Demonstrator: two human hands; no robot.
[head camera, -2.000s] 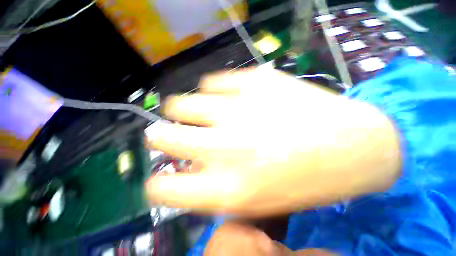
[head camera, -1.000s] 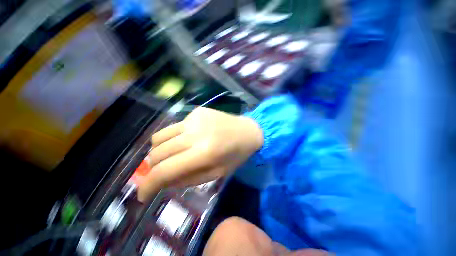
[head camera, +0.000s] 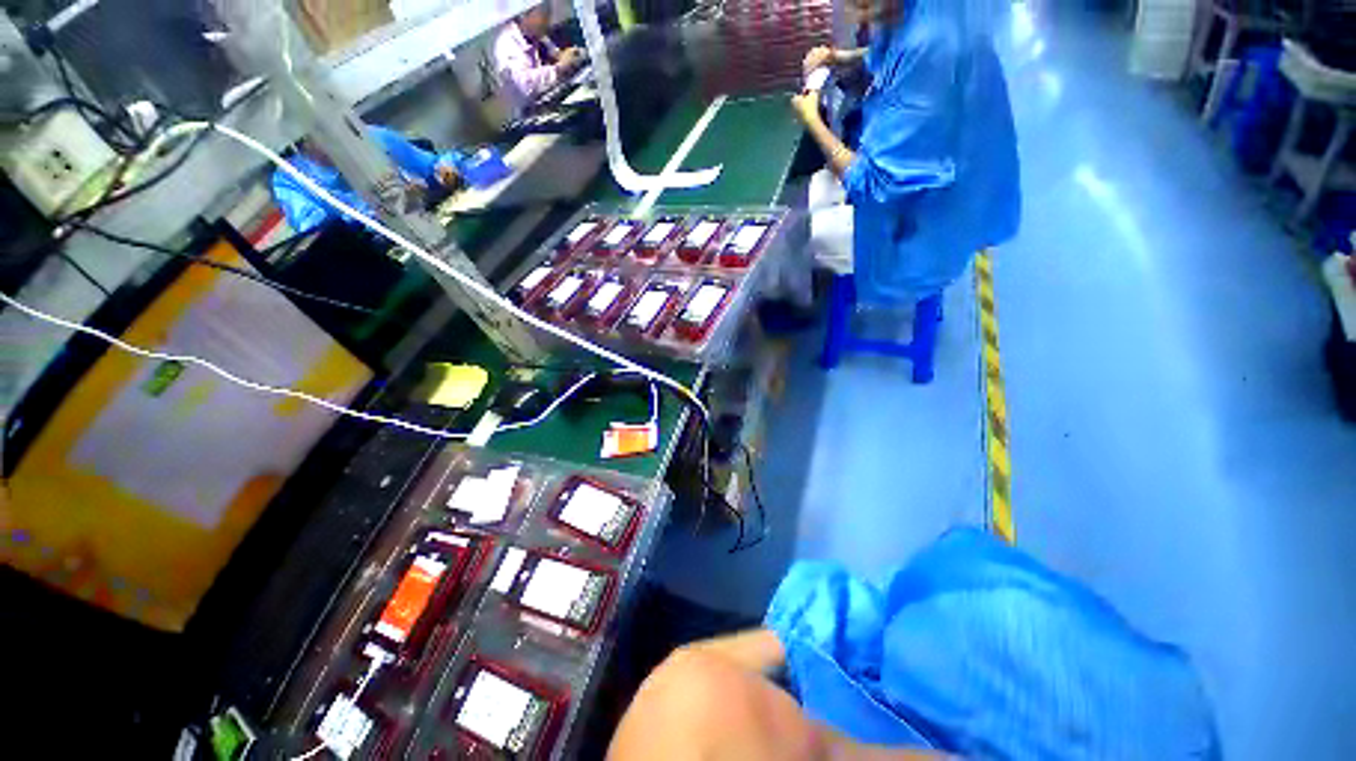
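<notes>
A clear tray (head camera: 643, 572) at the lower left holds several black-and-red handheld units. One unit (head camera: 412, 598) has a lit orange screen, and a white cable plug (head camera: 372, 662) lies at its lower end. A unit (head camera: 562, 590) with a white label lies right of it. Only a small part of my right hand (head camera: 754, 650) shows beyond the blue cuff at bottom centre; a skin-toned shape hides the rest. Its fingers cannot be seen. My left hand is not in view.
A second tray (head camera: 714, 350) of labelled units lies farther along the green bench. A white cable (head camera: 357, 223) hangs across the view. A monitor (head camera: 194, 431) stands left. A person in a blue smock (head camera: 944, 164) sits ahead, beside yellow-black floor tape (head camera: 995, 402).
My right hand has drawn back from the near tray to the bottom edge. The view has swung right and shows more bench and floor.
</notes>
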